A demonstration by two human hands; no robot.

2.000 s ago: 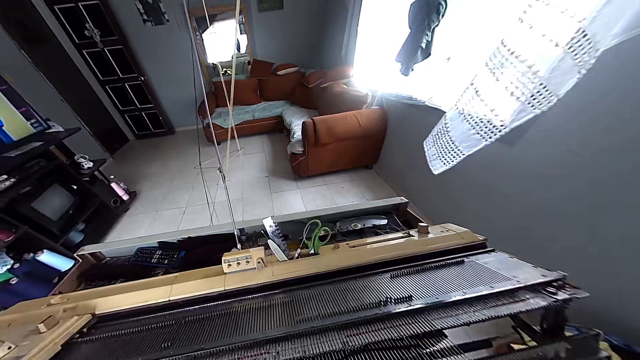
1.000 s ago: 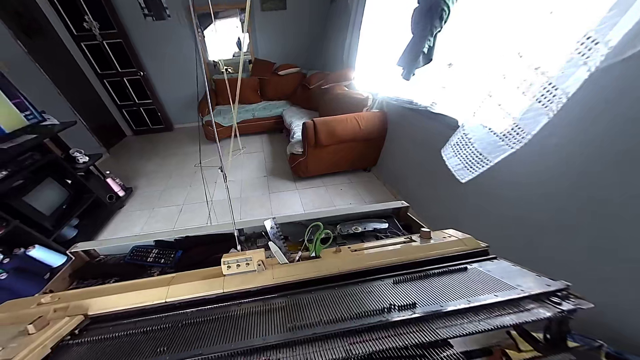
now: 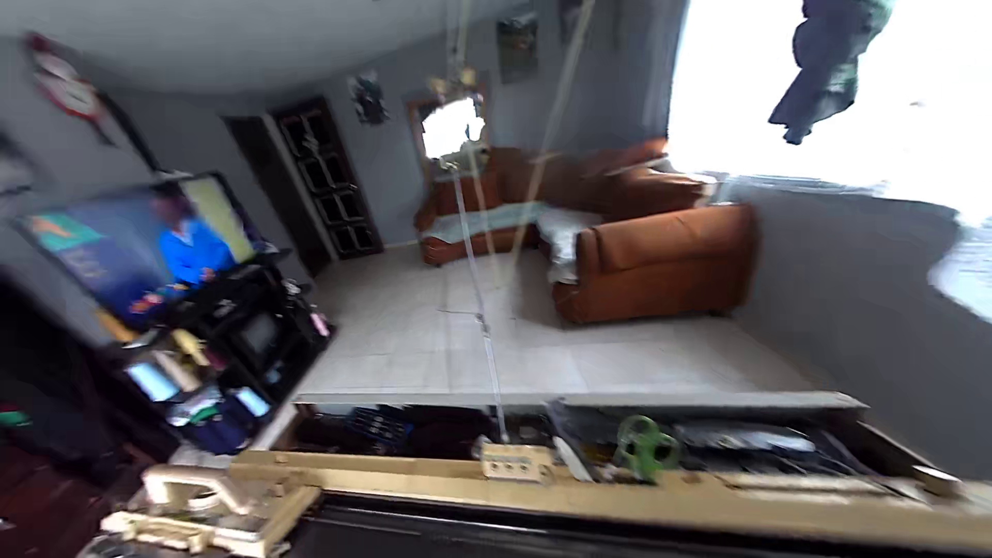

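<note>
Neither my left hand nor my right hand shows in the head view. A knitting machine with a cream body (image 3: 403,473) runs across the bottom, its needle bed mostly cut off by the lower edge. Its carriage (image 3: 194,515), with a pale handle, sits at the lower left. The yarn mast (image 3: 492,372) rises from a small cream block with dials (image 3: 517,462), and pale yarn strands hang above. Behind the machine lie green-handled scissors (image 3: 645,449) in a long open tray (image 3: 713,400). The picture is blurred.
At left a television (image 3: 139,240) stands above a black shelf unit (image 3: 232,310), with yarn cones (image 3: 153,380) nearby. An orange-brown sofa (image 3: 666,260) stands across the tiled floor, near a bright window (image 3: 914,108). A dark garment (image 3: 825,70) hangs at the window.
The view has swung up and left, bringing the carriage, television and wall clock into sight. Most of the needle bed has gone out of view.
</note>
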